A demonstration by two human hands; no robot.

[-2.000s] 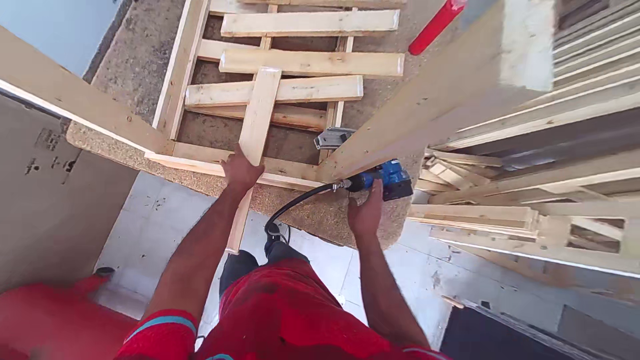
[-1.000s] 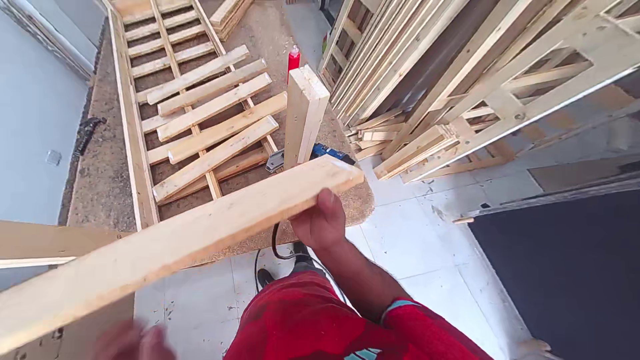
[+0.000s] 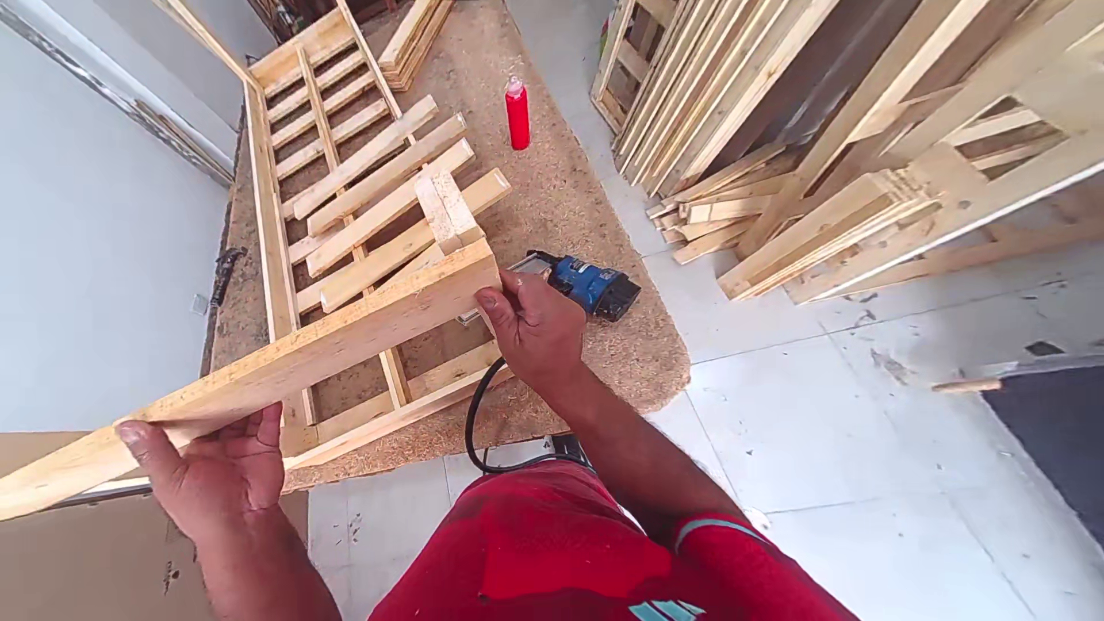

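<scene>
Between my two hands I hold a long wooden board [image 3: 328, 345] on edge, slanting from lower left to centre. My left hand [image 3: 220, 466] supports it from below, thumb on its near face. Near the board's right end, my right hand [image 3: 539, 323] grips it. Behind that end stands a short wooden post [image 3: 444, 207]. Under and beyond the board lies a slatted wooden frame [image 3: 278, 259], with several loose slats [image 3: 392, 203] askew across it. Just right of my right hand a blue and black power tool [image 3: 595, 286] rests on the particle-board worktop [image 3: 638, 362].
A red bottle [image 3: 517, 116] stands on the worktop, with stacked slats [image 3: 412, 39] at its far end. Wooden frames and long boards [image 3: 716, 86] lean at the right, above offcuts [image 3: 716, 207] on the floor. A black hose [image 3: 473, 414] hangs over the worktop's near edge.
My right hand has let go of the power tool, which it held two seconds ago, and grips the board. My left hand, blurred below the board one second ago, is now on it.
</scene>
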